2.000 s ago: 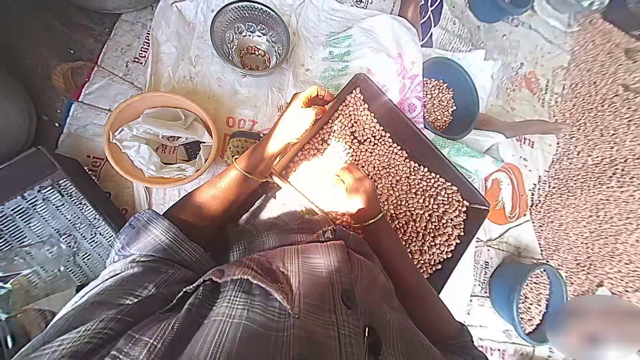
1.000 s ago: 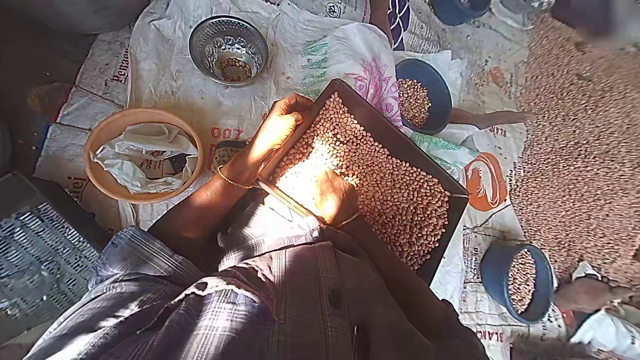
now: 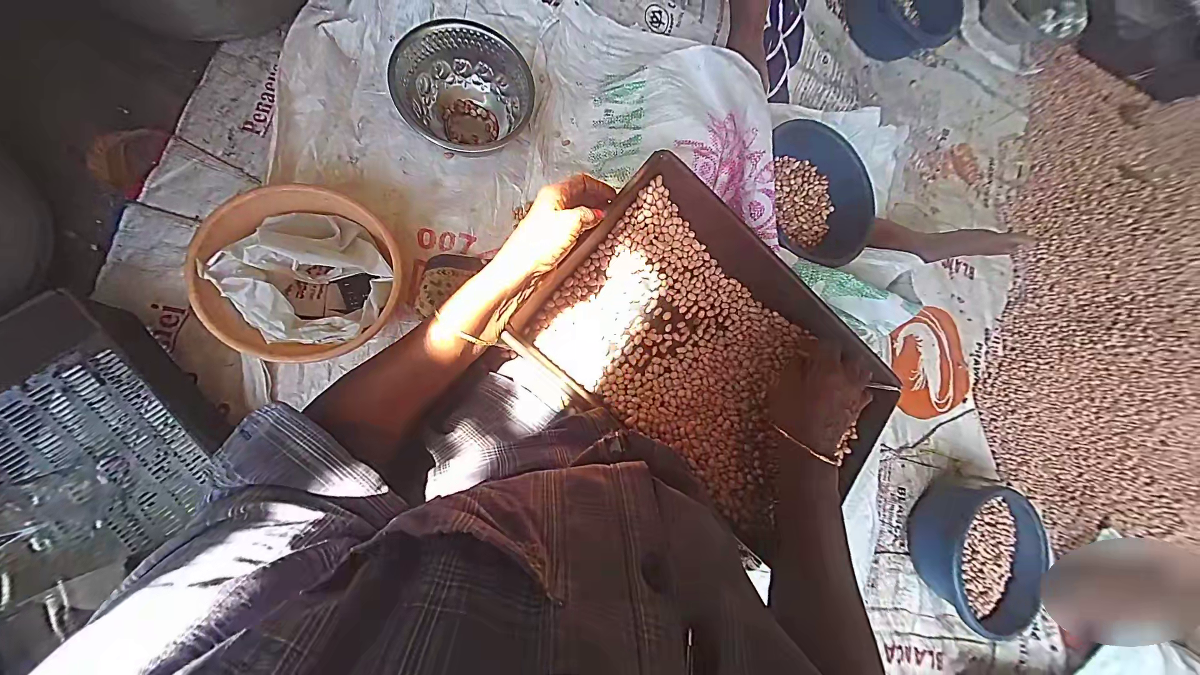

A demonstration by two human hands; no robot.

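A dark square tray [image 3: 722, 216] lies tilted across my lap, its bottom largely covered by pale pinkish nuts or beans [image 3: 694, 375]. My left hand [image 3: 567, 225] grips the tray's upper left rim, lit by bright sun. In shadow at the tray's right side, my right hand [image 3: 820, 389] rests down among the nuts near the right corner; its fingers are too dark to make out. A patch of sunlight washes out the nuts at the left of the tray.
Around the tray are a clay-coloured bowl [image 3: 202, 309] with a plastic bag, a steel bowl [image 3: 398, 75], blue tubs of nuts [image 3: 858, 187] [image 3: 928, 544], and a slotted crate [image 3: 103, 441]. Nuts [image 3: 1106, 309] cover the right-hand ground. Other people's limbs show at the top and right.
My right hand has moved from the sunlit left part of the tray across to its right corner. My left hand stays at the left rim.
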